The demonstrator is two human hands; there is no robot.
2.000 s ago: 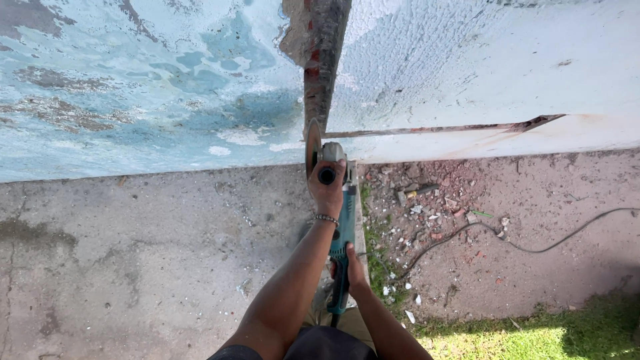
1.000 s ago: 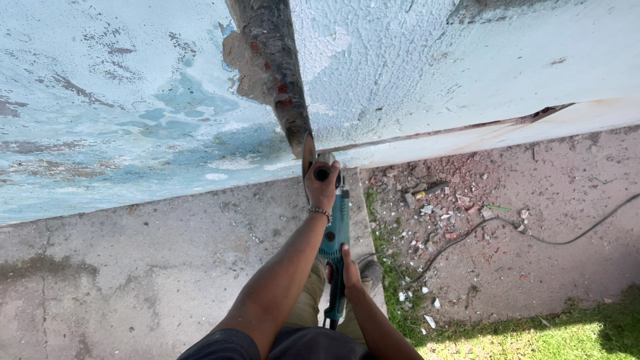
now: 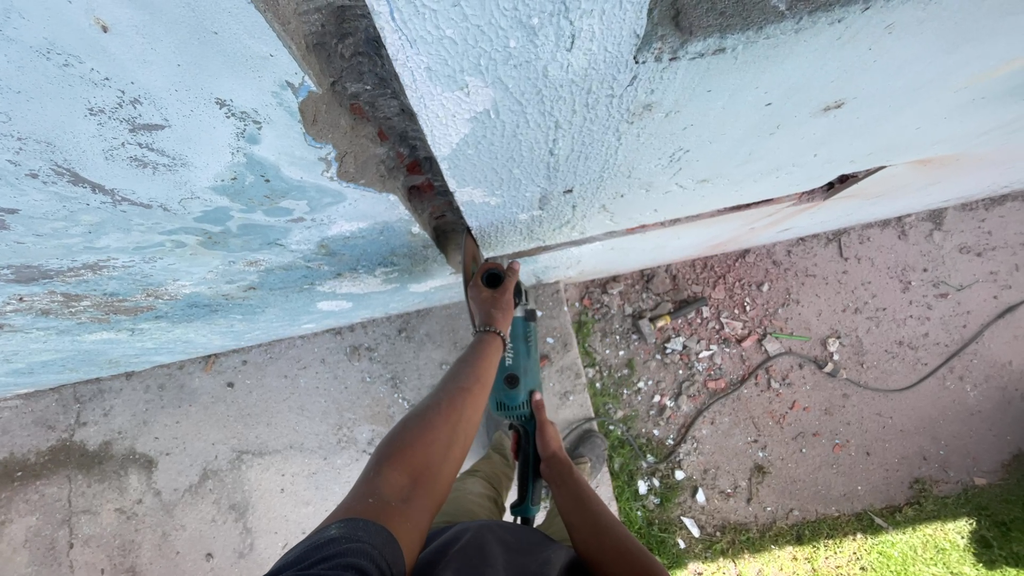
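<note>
A teal Makita angle grinder (image 3: 514, 376) is held upright in view between my two hands. My left hand (image 3: 491, 300), with a beaded bracelet at its wrist, grips the black side handle near the grinder's head. My right hand (image 3: 547, 436) is wrapped around the rear handle, its fingers partly hidden. The large thin disc (image 3: 470, 260) stands edge-on at the lower end of a dark, rough channel (image 3: 408, 152) in the painted wall (image 3: 544, 128). Whether the disc is spinning or cutting I cannot tell.
A narrow horizontal slot (image 3: 688, 218) runs along the wall's base. Brick and plaster rubble (image 3: 720, 320) lies right of the concrete slab (image 3: 280, 424), with a hammer-like tool (image 3: 668, 318) among it. A cord (image 3: 888, 390) crosses the dirt. Grass (image 3: 896, 544) borders it.
The view has shifted and turned, so the channel now slants. Both hands stay on the grinder, and its disc remains near the channel's lower end.
</note>
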